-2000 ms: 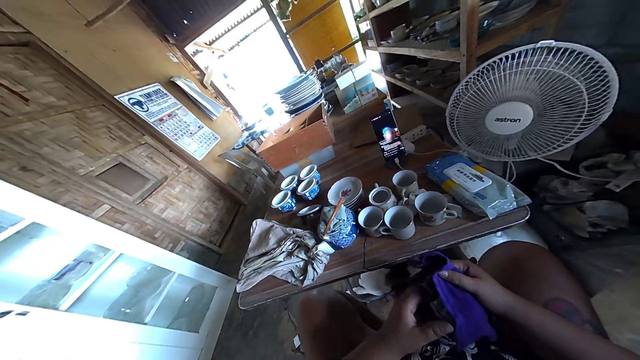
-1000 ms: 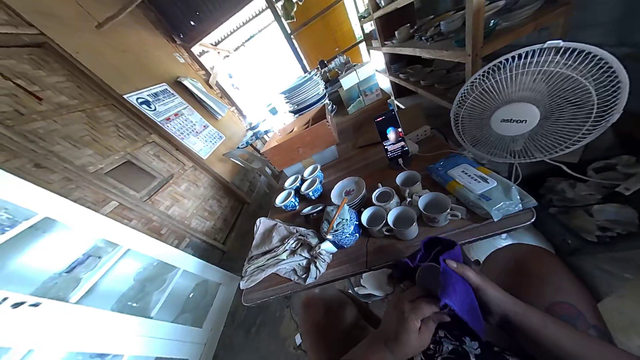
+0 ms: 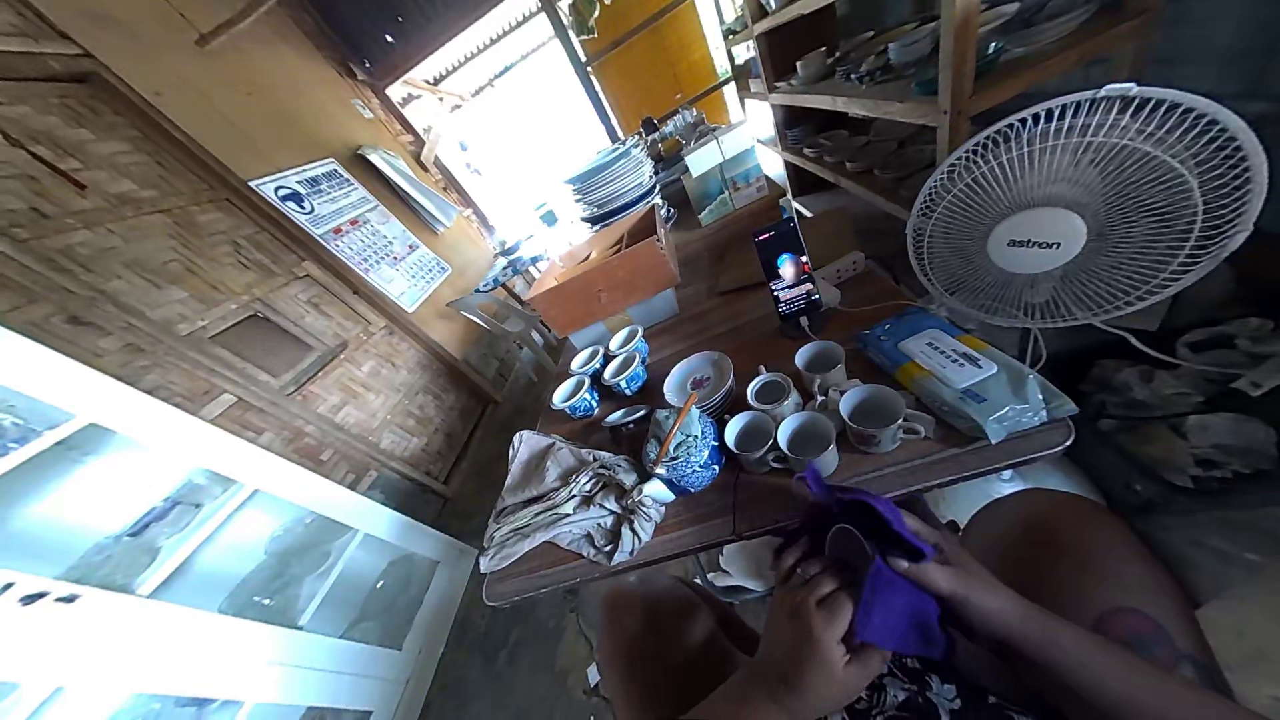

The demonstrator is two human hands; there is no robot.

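Observation:
Above my lap, my left hand (image 3: 815, 625) grips a small, dim rounded piece, seemingly a cup (image 3: 849, 549), partly wrapped in cloth. The purple cloth (image 3: 897, 607) is held by my right hand (image 3: 945, 570) against that piece. Just beyond my hands on the wooden table (image 3: 700, 520) stand several white cups (image 3: 806, 442), a small sugar bowl (image 3: 773, 392) and stacked bowls (image 3: 699, 380). A blue-and-white pot (image 3: 697, 462) holds a cloth and a brown-handled tool (image 3: 676, 430). Left of it lies a crumpled beige cloth (image 3: 570, 500); blue-and-white cups (image 3: 625, 373) stand behind.
A white electric fan (image 3: 1088, 205) is at the right, beside a pack of wipes (image 3: 965, 370). A lit phone (image 3: 788, 268) stands upright on the table. Farther back are an orange-brown box (image 3: 610, 275), stacked plates (image 3: 615, 185) and wooden shelves (image 3: 860, 100) with dishes.
The purple cloth has shifted around the held piece, whose rounded dim surface shows between my hands. Both hands remain above my lap; the things on the table have stayed put.

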